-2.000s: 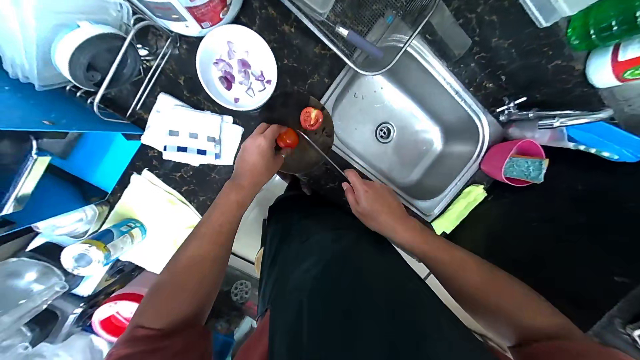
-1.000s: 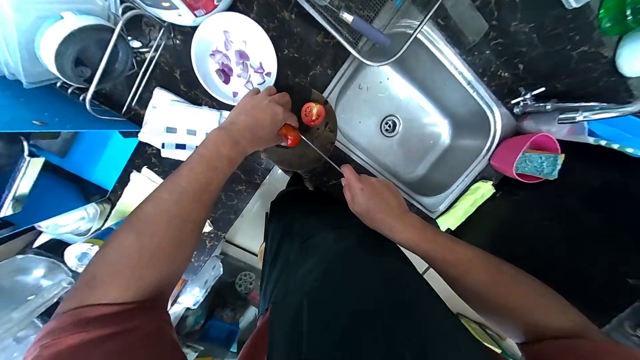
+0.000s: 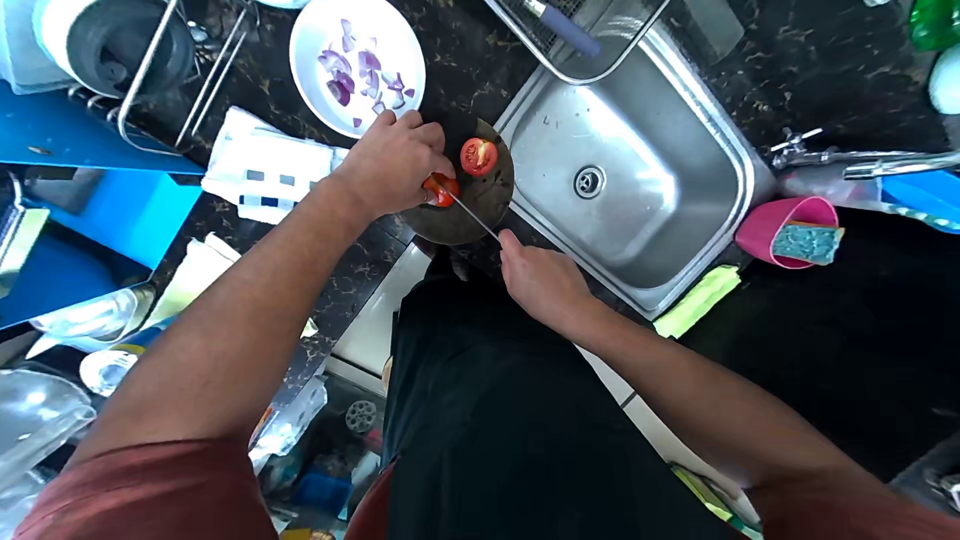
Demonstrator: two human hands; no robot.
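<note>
My left hand [image 3: 397, 161] holds a piece of tomato [image 3: 442, 190] down on a round, dark chopping board [image 3: 465, 221]. My right hand [image 3: 544, 281] grips a knife [image 3: 475, 216] by its handle, which the fingers hide; the blade reaches up and left to the held tomato. A tomato half [image 3: 478, 157] lies cut face up on the board, just right of my left fingers. Beyond my left hand stands a white plate [image 3: 307, 75] with chopped red onion [image 3: 367, 64] on it.
A steel sink [image 3: 622, 172] adjoins the board on the right, with a wire basket [image 3: 570, 79] over its far edge. A patterned cloth [image 3: 277, 169] lies left of the plate. A pink cup with a sponge [image 3: 765, 232] and a tap [image 3: 817, 156] are beyond the sink.
My left hand has shifted its hold on the tomato, its back now raised over the piece and nearer the plate. The knife blade now lies against the tomato.
</note>
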